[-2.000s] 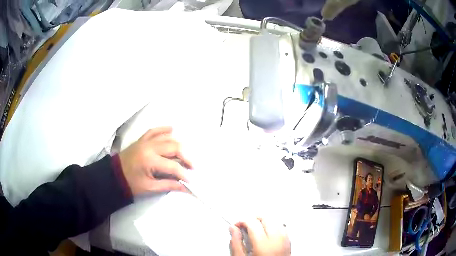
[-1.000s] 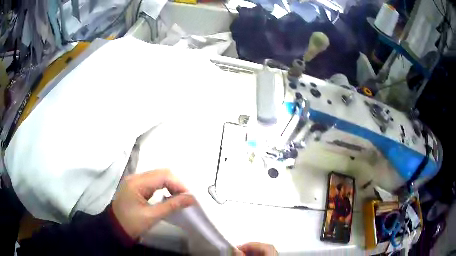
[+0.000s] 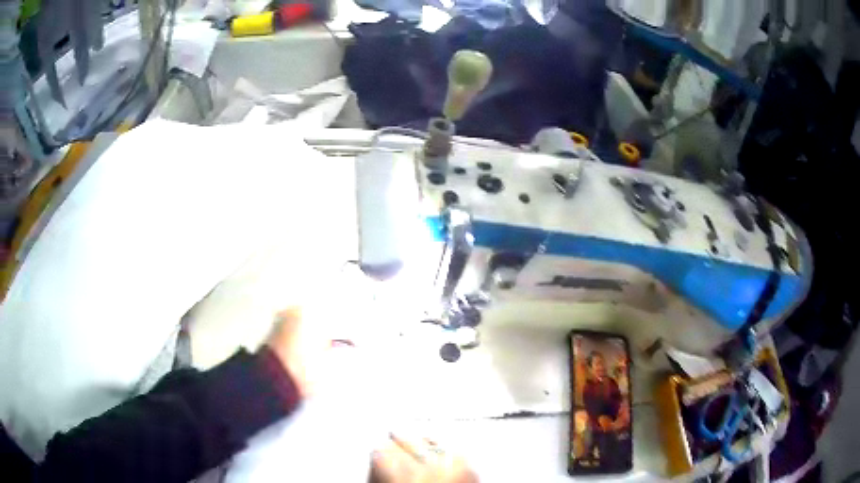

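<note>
A white fabric piece (image 3: 283, 443) lies on the machine bed at the front and is overexposed, so its edges are hard to see. My left hand (image 3: 290, 351) is over it, left of the needle area, blurred and washed out; its fingers cannot be made out. My right hand (image 3: 420, 460) is at the bottom edge, partly cut off, and its grip is unclear. The presser foot and needle area (image 3: 460, 316) is brightly lit, ahead and right of my left hand. A large white fabric pile (image 3: 104, 274) covers the left side.
The sewing machine head (image 3: 585, 222) with its blue stripe spans the right. A smartphone (image 3: 601, 404) lies right of the needle. A yellowish tray (image 3: 675, 424) holds blue-handled scissors (image 3: 721, 415). A knob-topped post (image 3: 467, 83) stands behind the head. Dark fabric (image 3: 528, 80) is heaped at the back.
The view has swung right and up. My left hand has moved from holding a raised folded white piece to lying lower and nearer the needle. The folded piece no longer shows raised between my hands.
</note>
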